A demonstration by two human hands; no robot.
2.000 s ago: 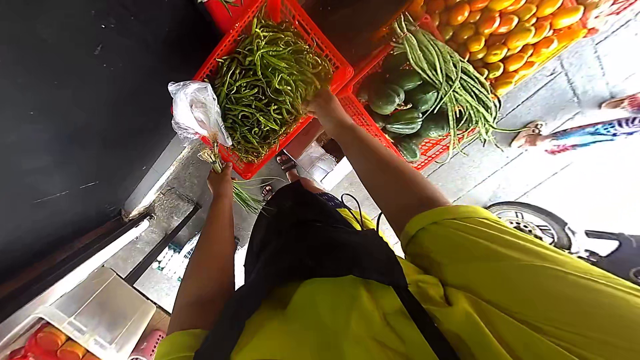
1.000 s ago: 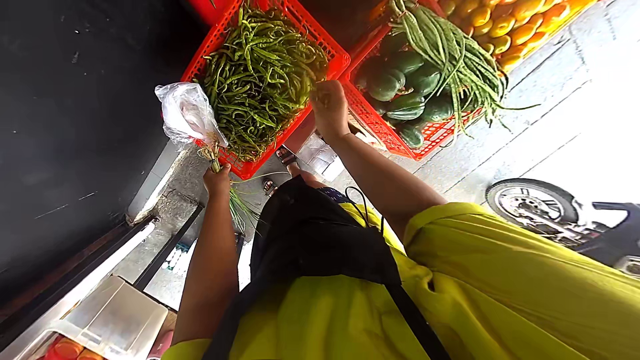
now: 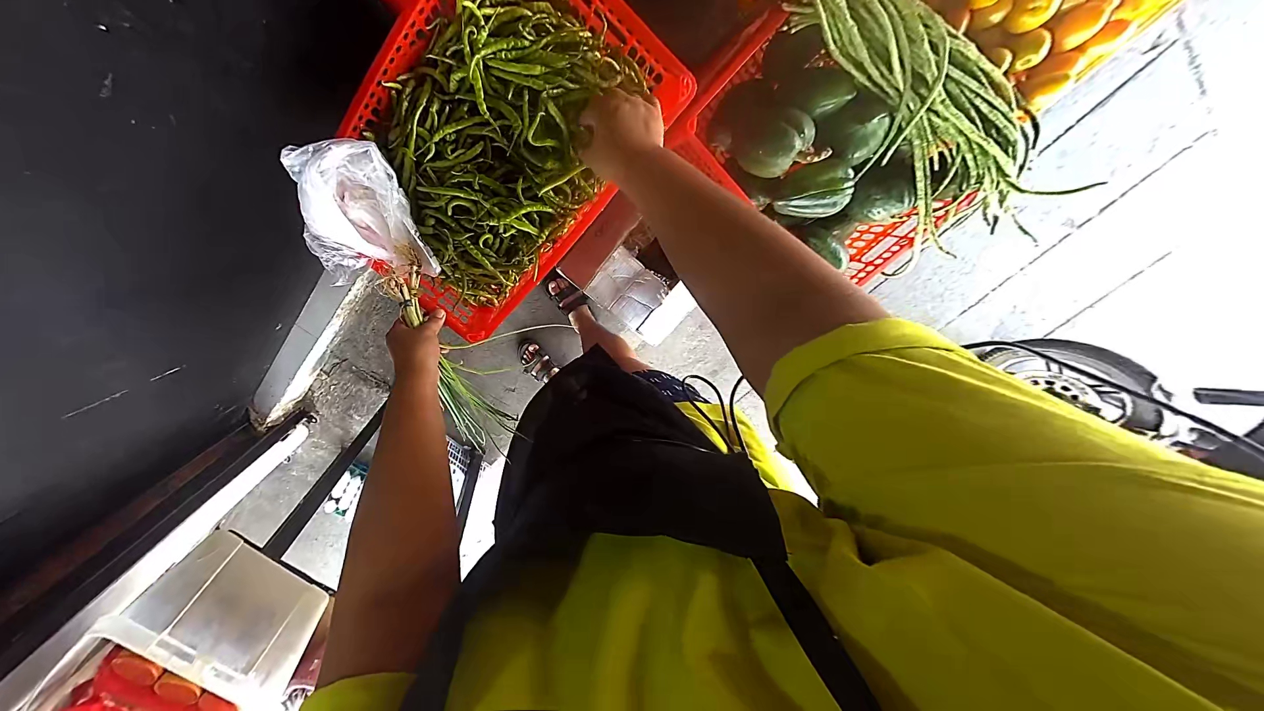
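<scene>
My left hand (image 3: 416, 341) is closed around a bunch of green onions (image 3: 410, 299), whose leaves hang down below the fist. A clear plastic bag (image 3: 357, 209) is above that hand, against the root end of the bunch; whether the same hand holds it is unclear. Long green chili peppers (image 3: 494, 148) are heaped in a red plastic crate (image 3: 677, 89). On the right part of the heap rests my right hand (image 3: 622, 133), its fingertips among the peppers, so what they grip is hidden.
Right of the peppers, another red crate (image 3: 874, 249) holds dark green squashes (image 3: 780, 143) and long beans (image 3: 923, 79). Yellow-orange fruit or vegetables (image 3: 1066, 39) lie beyond. A motorcycle wheel (image 3: 1071, 385) stands at the right, a dark wall (image 3: 148, 217) at the left, and a plastic container (image 3: 222, 602) at the lower left.
My right hand has moved from the crate's right edge, where it was two seconds ago, further onto the peppers. My left hand still grips the green onions. The person's leg at the right is out of view.
</scene>
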